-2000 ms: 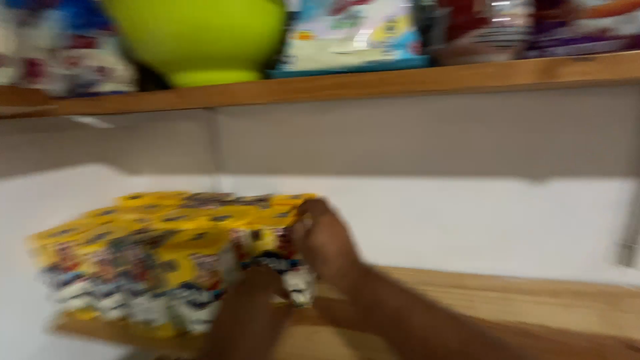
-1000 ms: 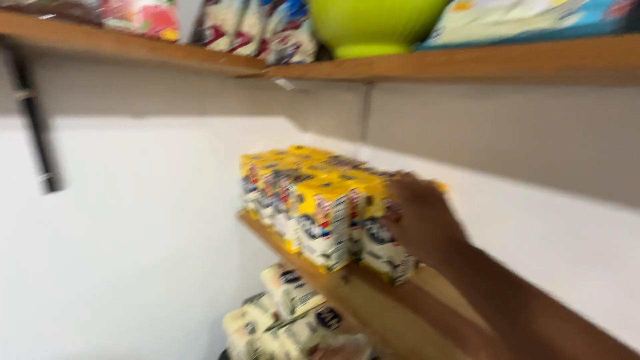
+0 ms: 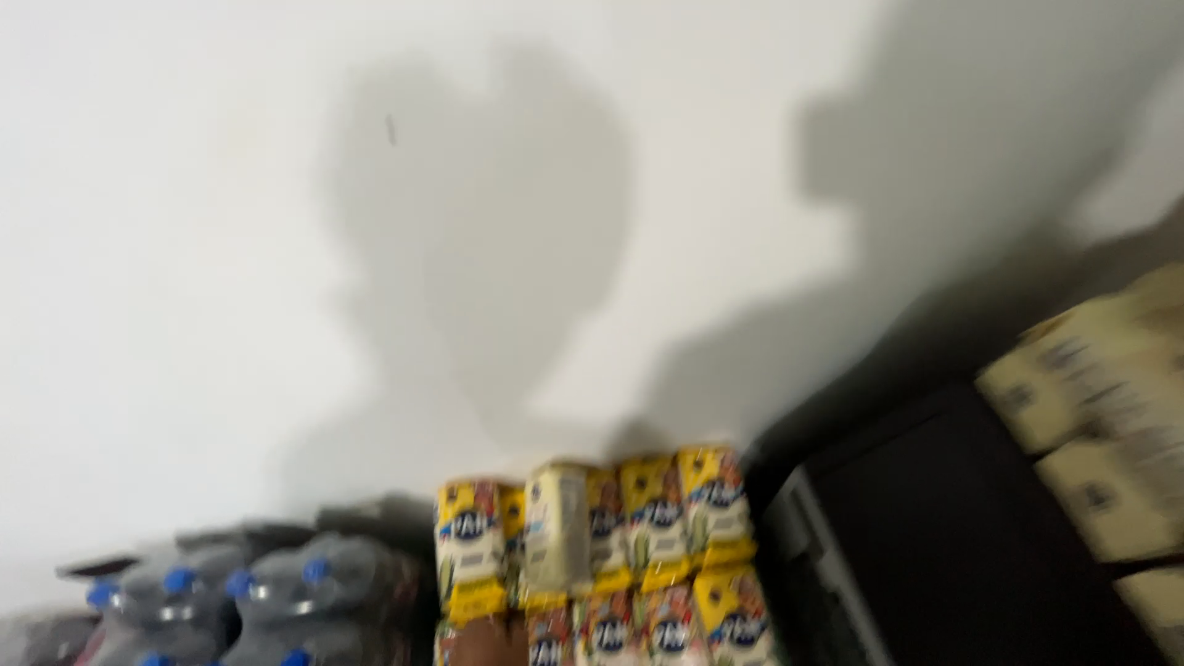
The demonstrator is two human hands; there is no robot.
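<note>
Yellow and white P.A.N. flour packages [image 3: 659, 527] stand in stacked rows at the bottom centre, against the white wall. One paler package [image 3: 557, 532] among them shows a different side. Part of one hand [image 3: 488, 643] reaches in at the bottom edge, in front of the lower row at its left; which hand it is, and whether it grips a package, cannot be told. The other hand is out of view.
Clear plastic bottles with blue caps [image 3: 305, 592] stand at the lower left. A large black box-like object [image 3: 962, 546] is to the right of the packages, with cream-coloured packages [image 3: 1101, 499] beyond it. Shadows fall on the white wall [image 3: 185, 277].
The view has swung away from the wooden shelf, where a hand was at the yellow packages, to lower stacks by the wall. Two hands showed earlier, then one arm.
</note>
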